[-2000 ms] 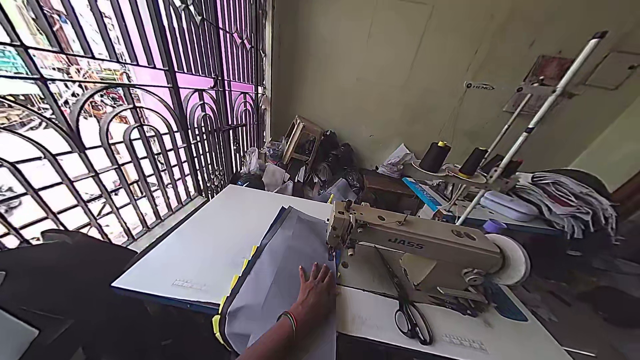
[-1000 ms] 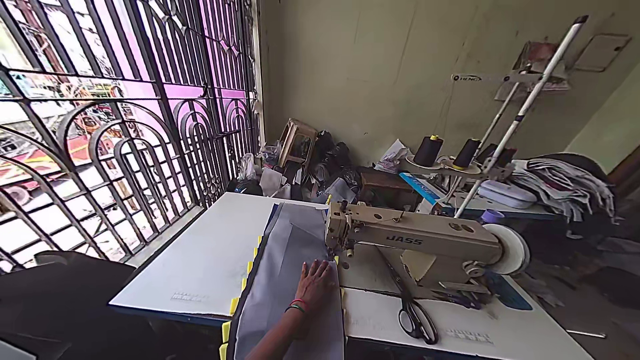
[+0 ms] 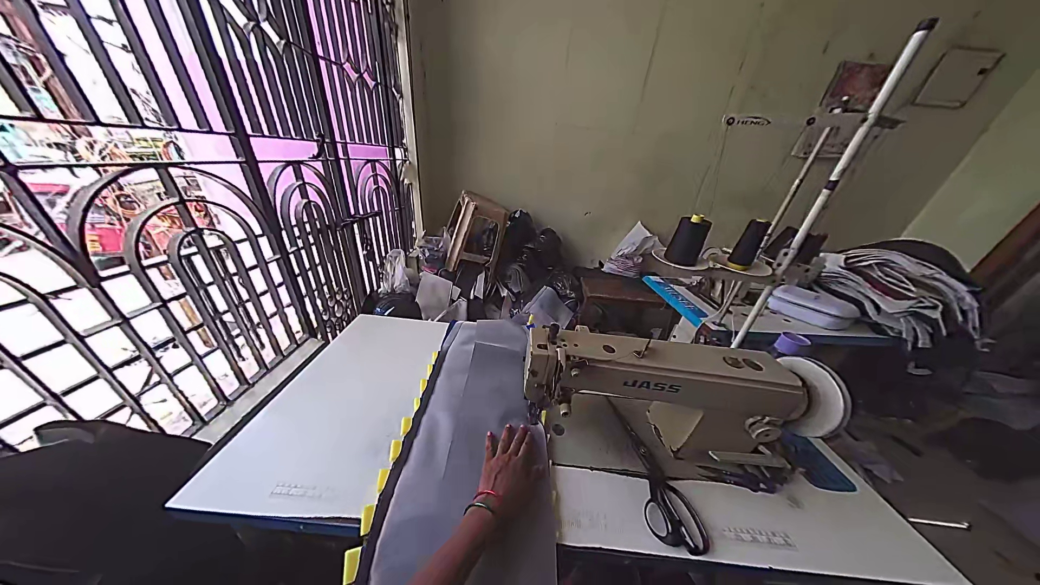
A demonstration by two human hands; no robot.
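My left hand lies flat, palm down, on a long grey fabric panel, with its fingertips just in front of the needle area of a beige Jass sewing machine. A dark border with yellow tabs runs down the panel's left side. The panel's right edge passes beside the presser foot, and its near end drops past the table's front edge. Black-handled scissors lie on the machine bed and table, right of the panel. My right hand is out of view.
The white sewing table stands beside a black metal grille. Black thread cones sit on a stand behind the machine. Bags and a wooden stool are piled by the wall, and folded cloths lie at the right.
The fabric panel, slanted two seconds ago, now lies straighter along the machine and reaches farther back. My left hand has moved from the panel's near part up close to the needle area.
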